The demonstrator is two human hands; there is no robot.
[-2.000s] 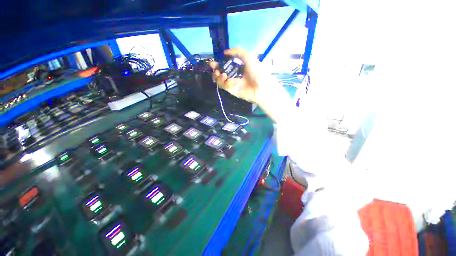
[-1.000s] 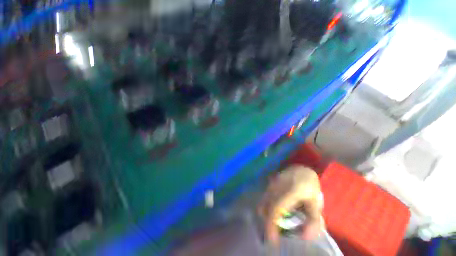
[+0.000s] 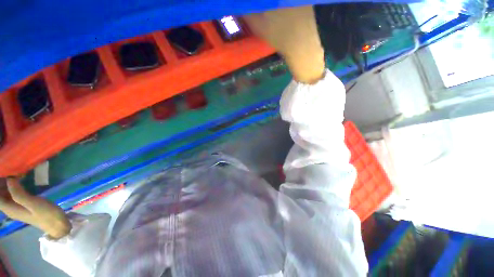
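An orange-red compartment tray (image 3: 135, 89) stretches across the upper left over the green mat. Several dark smartwatches (image 3: 138, 55) sit in its pockets. One lit watch (image 3: 230, 25) shows at its right end. My right hand (image 3: 281, 27) is at that end beside the lit watch; its fingers are hidden at the blue beam. My left hand (image 3: 30, 205) is at the tray's lower left corner, with a finger against its edge and part of the hand cut off by the picture's edge.
A blue shelf beam (image 3: 135, 19) crosses the top. Dark devices and cables (image 3: 352, 27) with a small orange-red light lie right of my right hand. A white label (image 3: 41, 173) is on the shelf edge. Stacked orange-red trays (image 3: 368, 173) stand beyond my right sleeve.
The view has swung to the loaded tray, and my left hand has come in. My right hand, earlier low near the stacked trays with a small object, is now up at the tray's right end.
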